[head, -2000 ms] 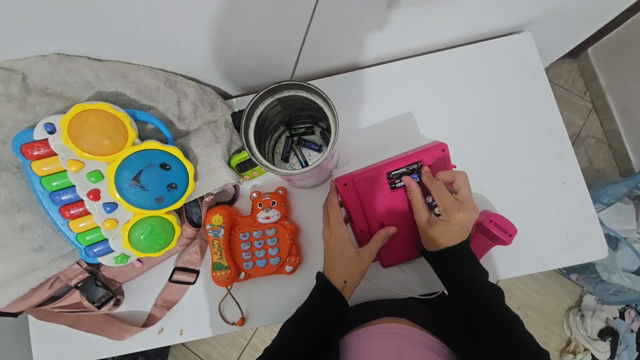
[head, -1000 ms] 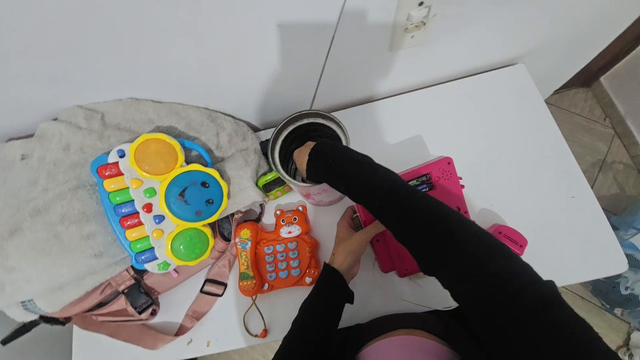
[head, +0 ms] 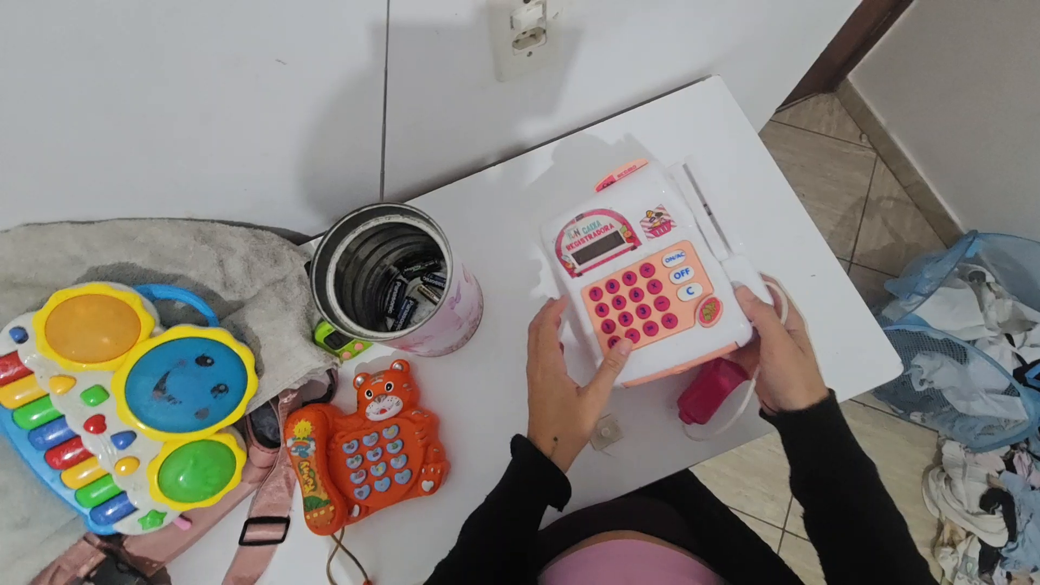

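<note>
A white toy cash register (head: 642, 284) with an orange keypad and dark pink round buttons is face up between my hands. My left hand (head: 565, 382) holds its lower left corner, thumb on the front edge. At its lower right corner my right hand (head: 780, 349) grips the side. A dark pink toy piece (head: 711, 392) with a white cord lies just below the register. To the left stands a metal can (head: 463, 313) with several batteries (head: 402, 305) inside. The register's underside is hidden.
An orange tiger toy phone (head: 378, 455), a small green toy (head: 337, 340) and a toy piano (head: 122, 406) on grey cloth (head: 162, 252) are on the left. A pink strap (head: 264, 504) lies below. Blue mesh baskets (head: 959, 390) with clothes stand on the floor at right.
The register has been turned over from its pink underside to its white keypad face. My right hand has moved from the can to the register's right side. The view has shifted.
</note>
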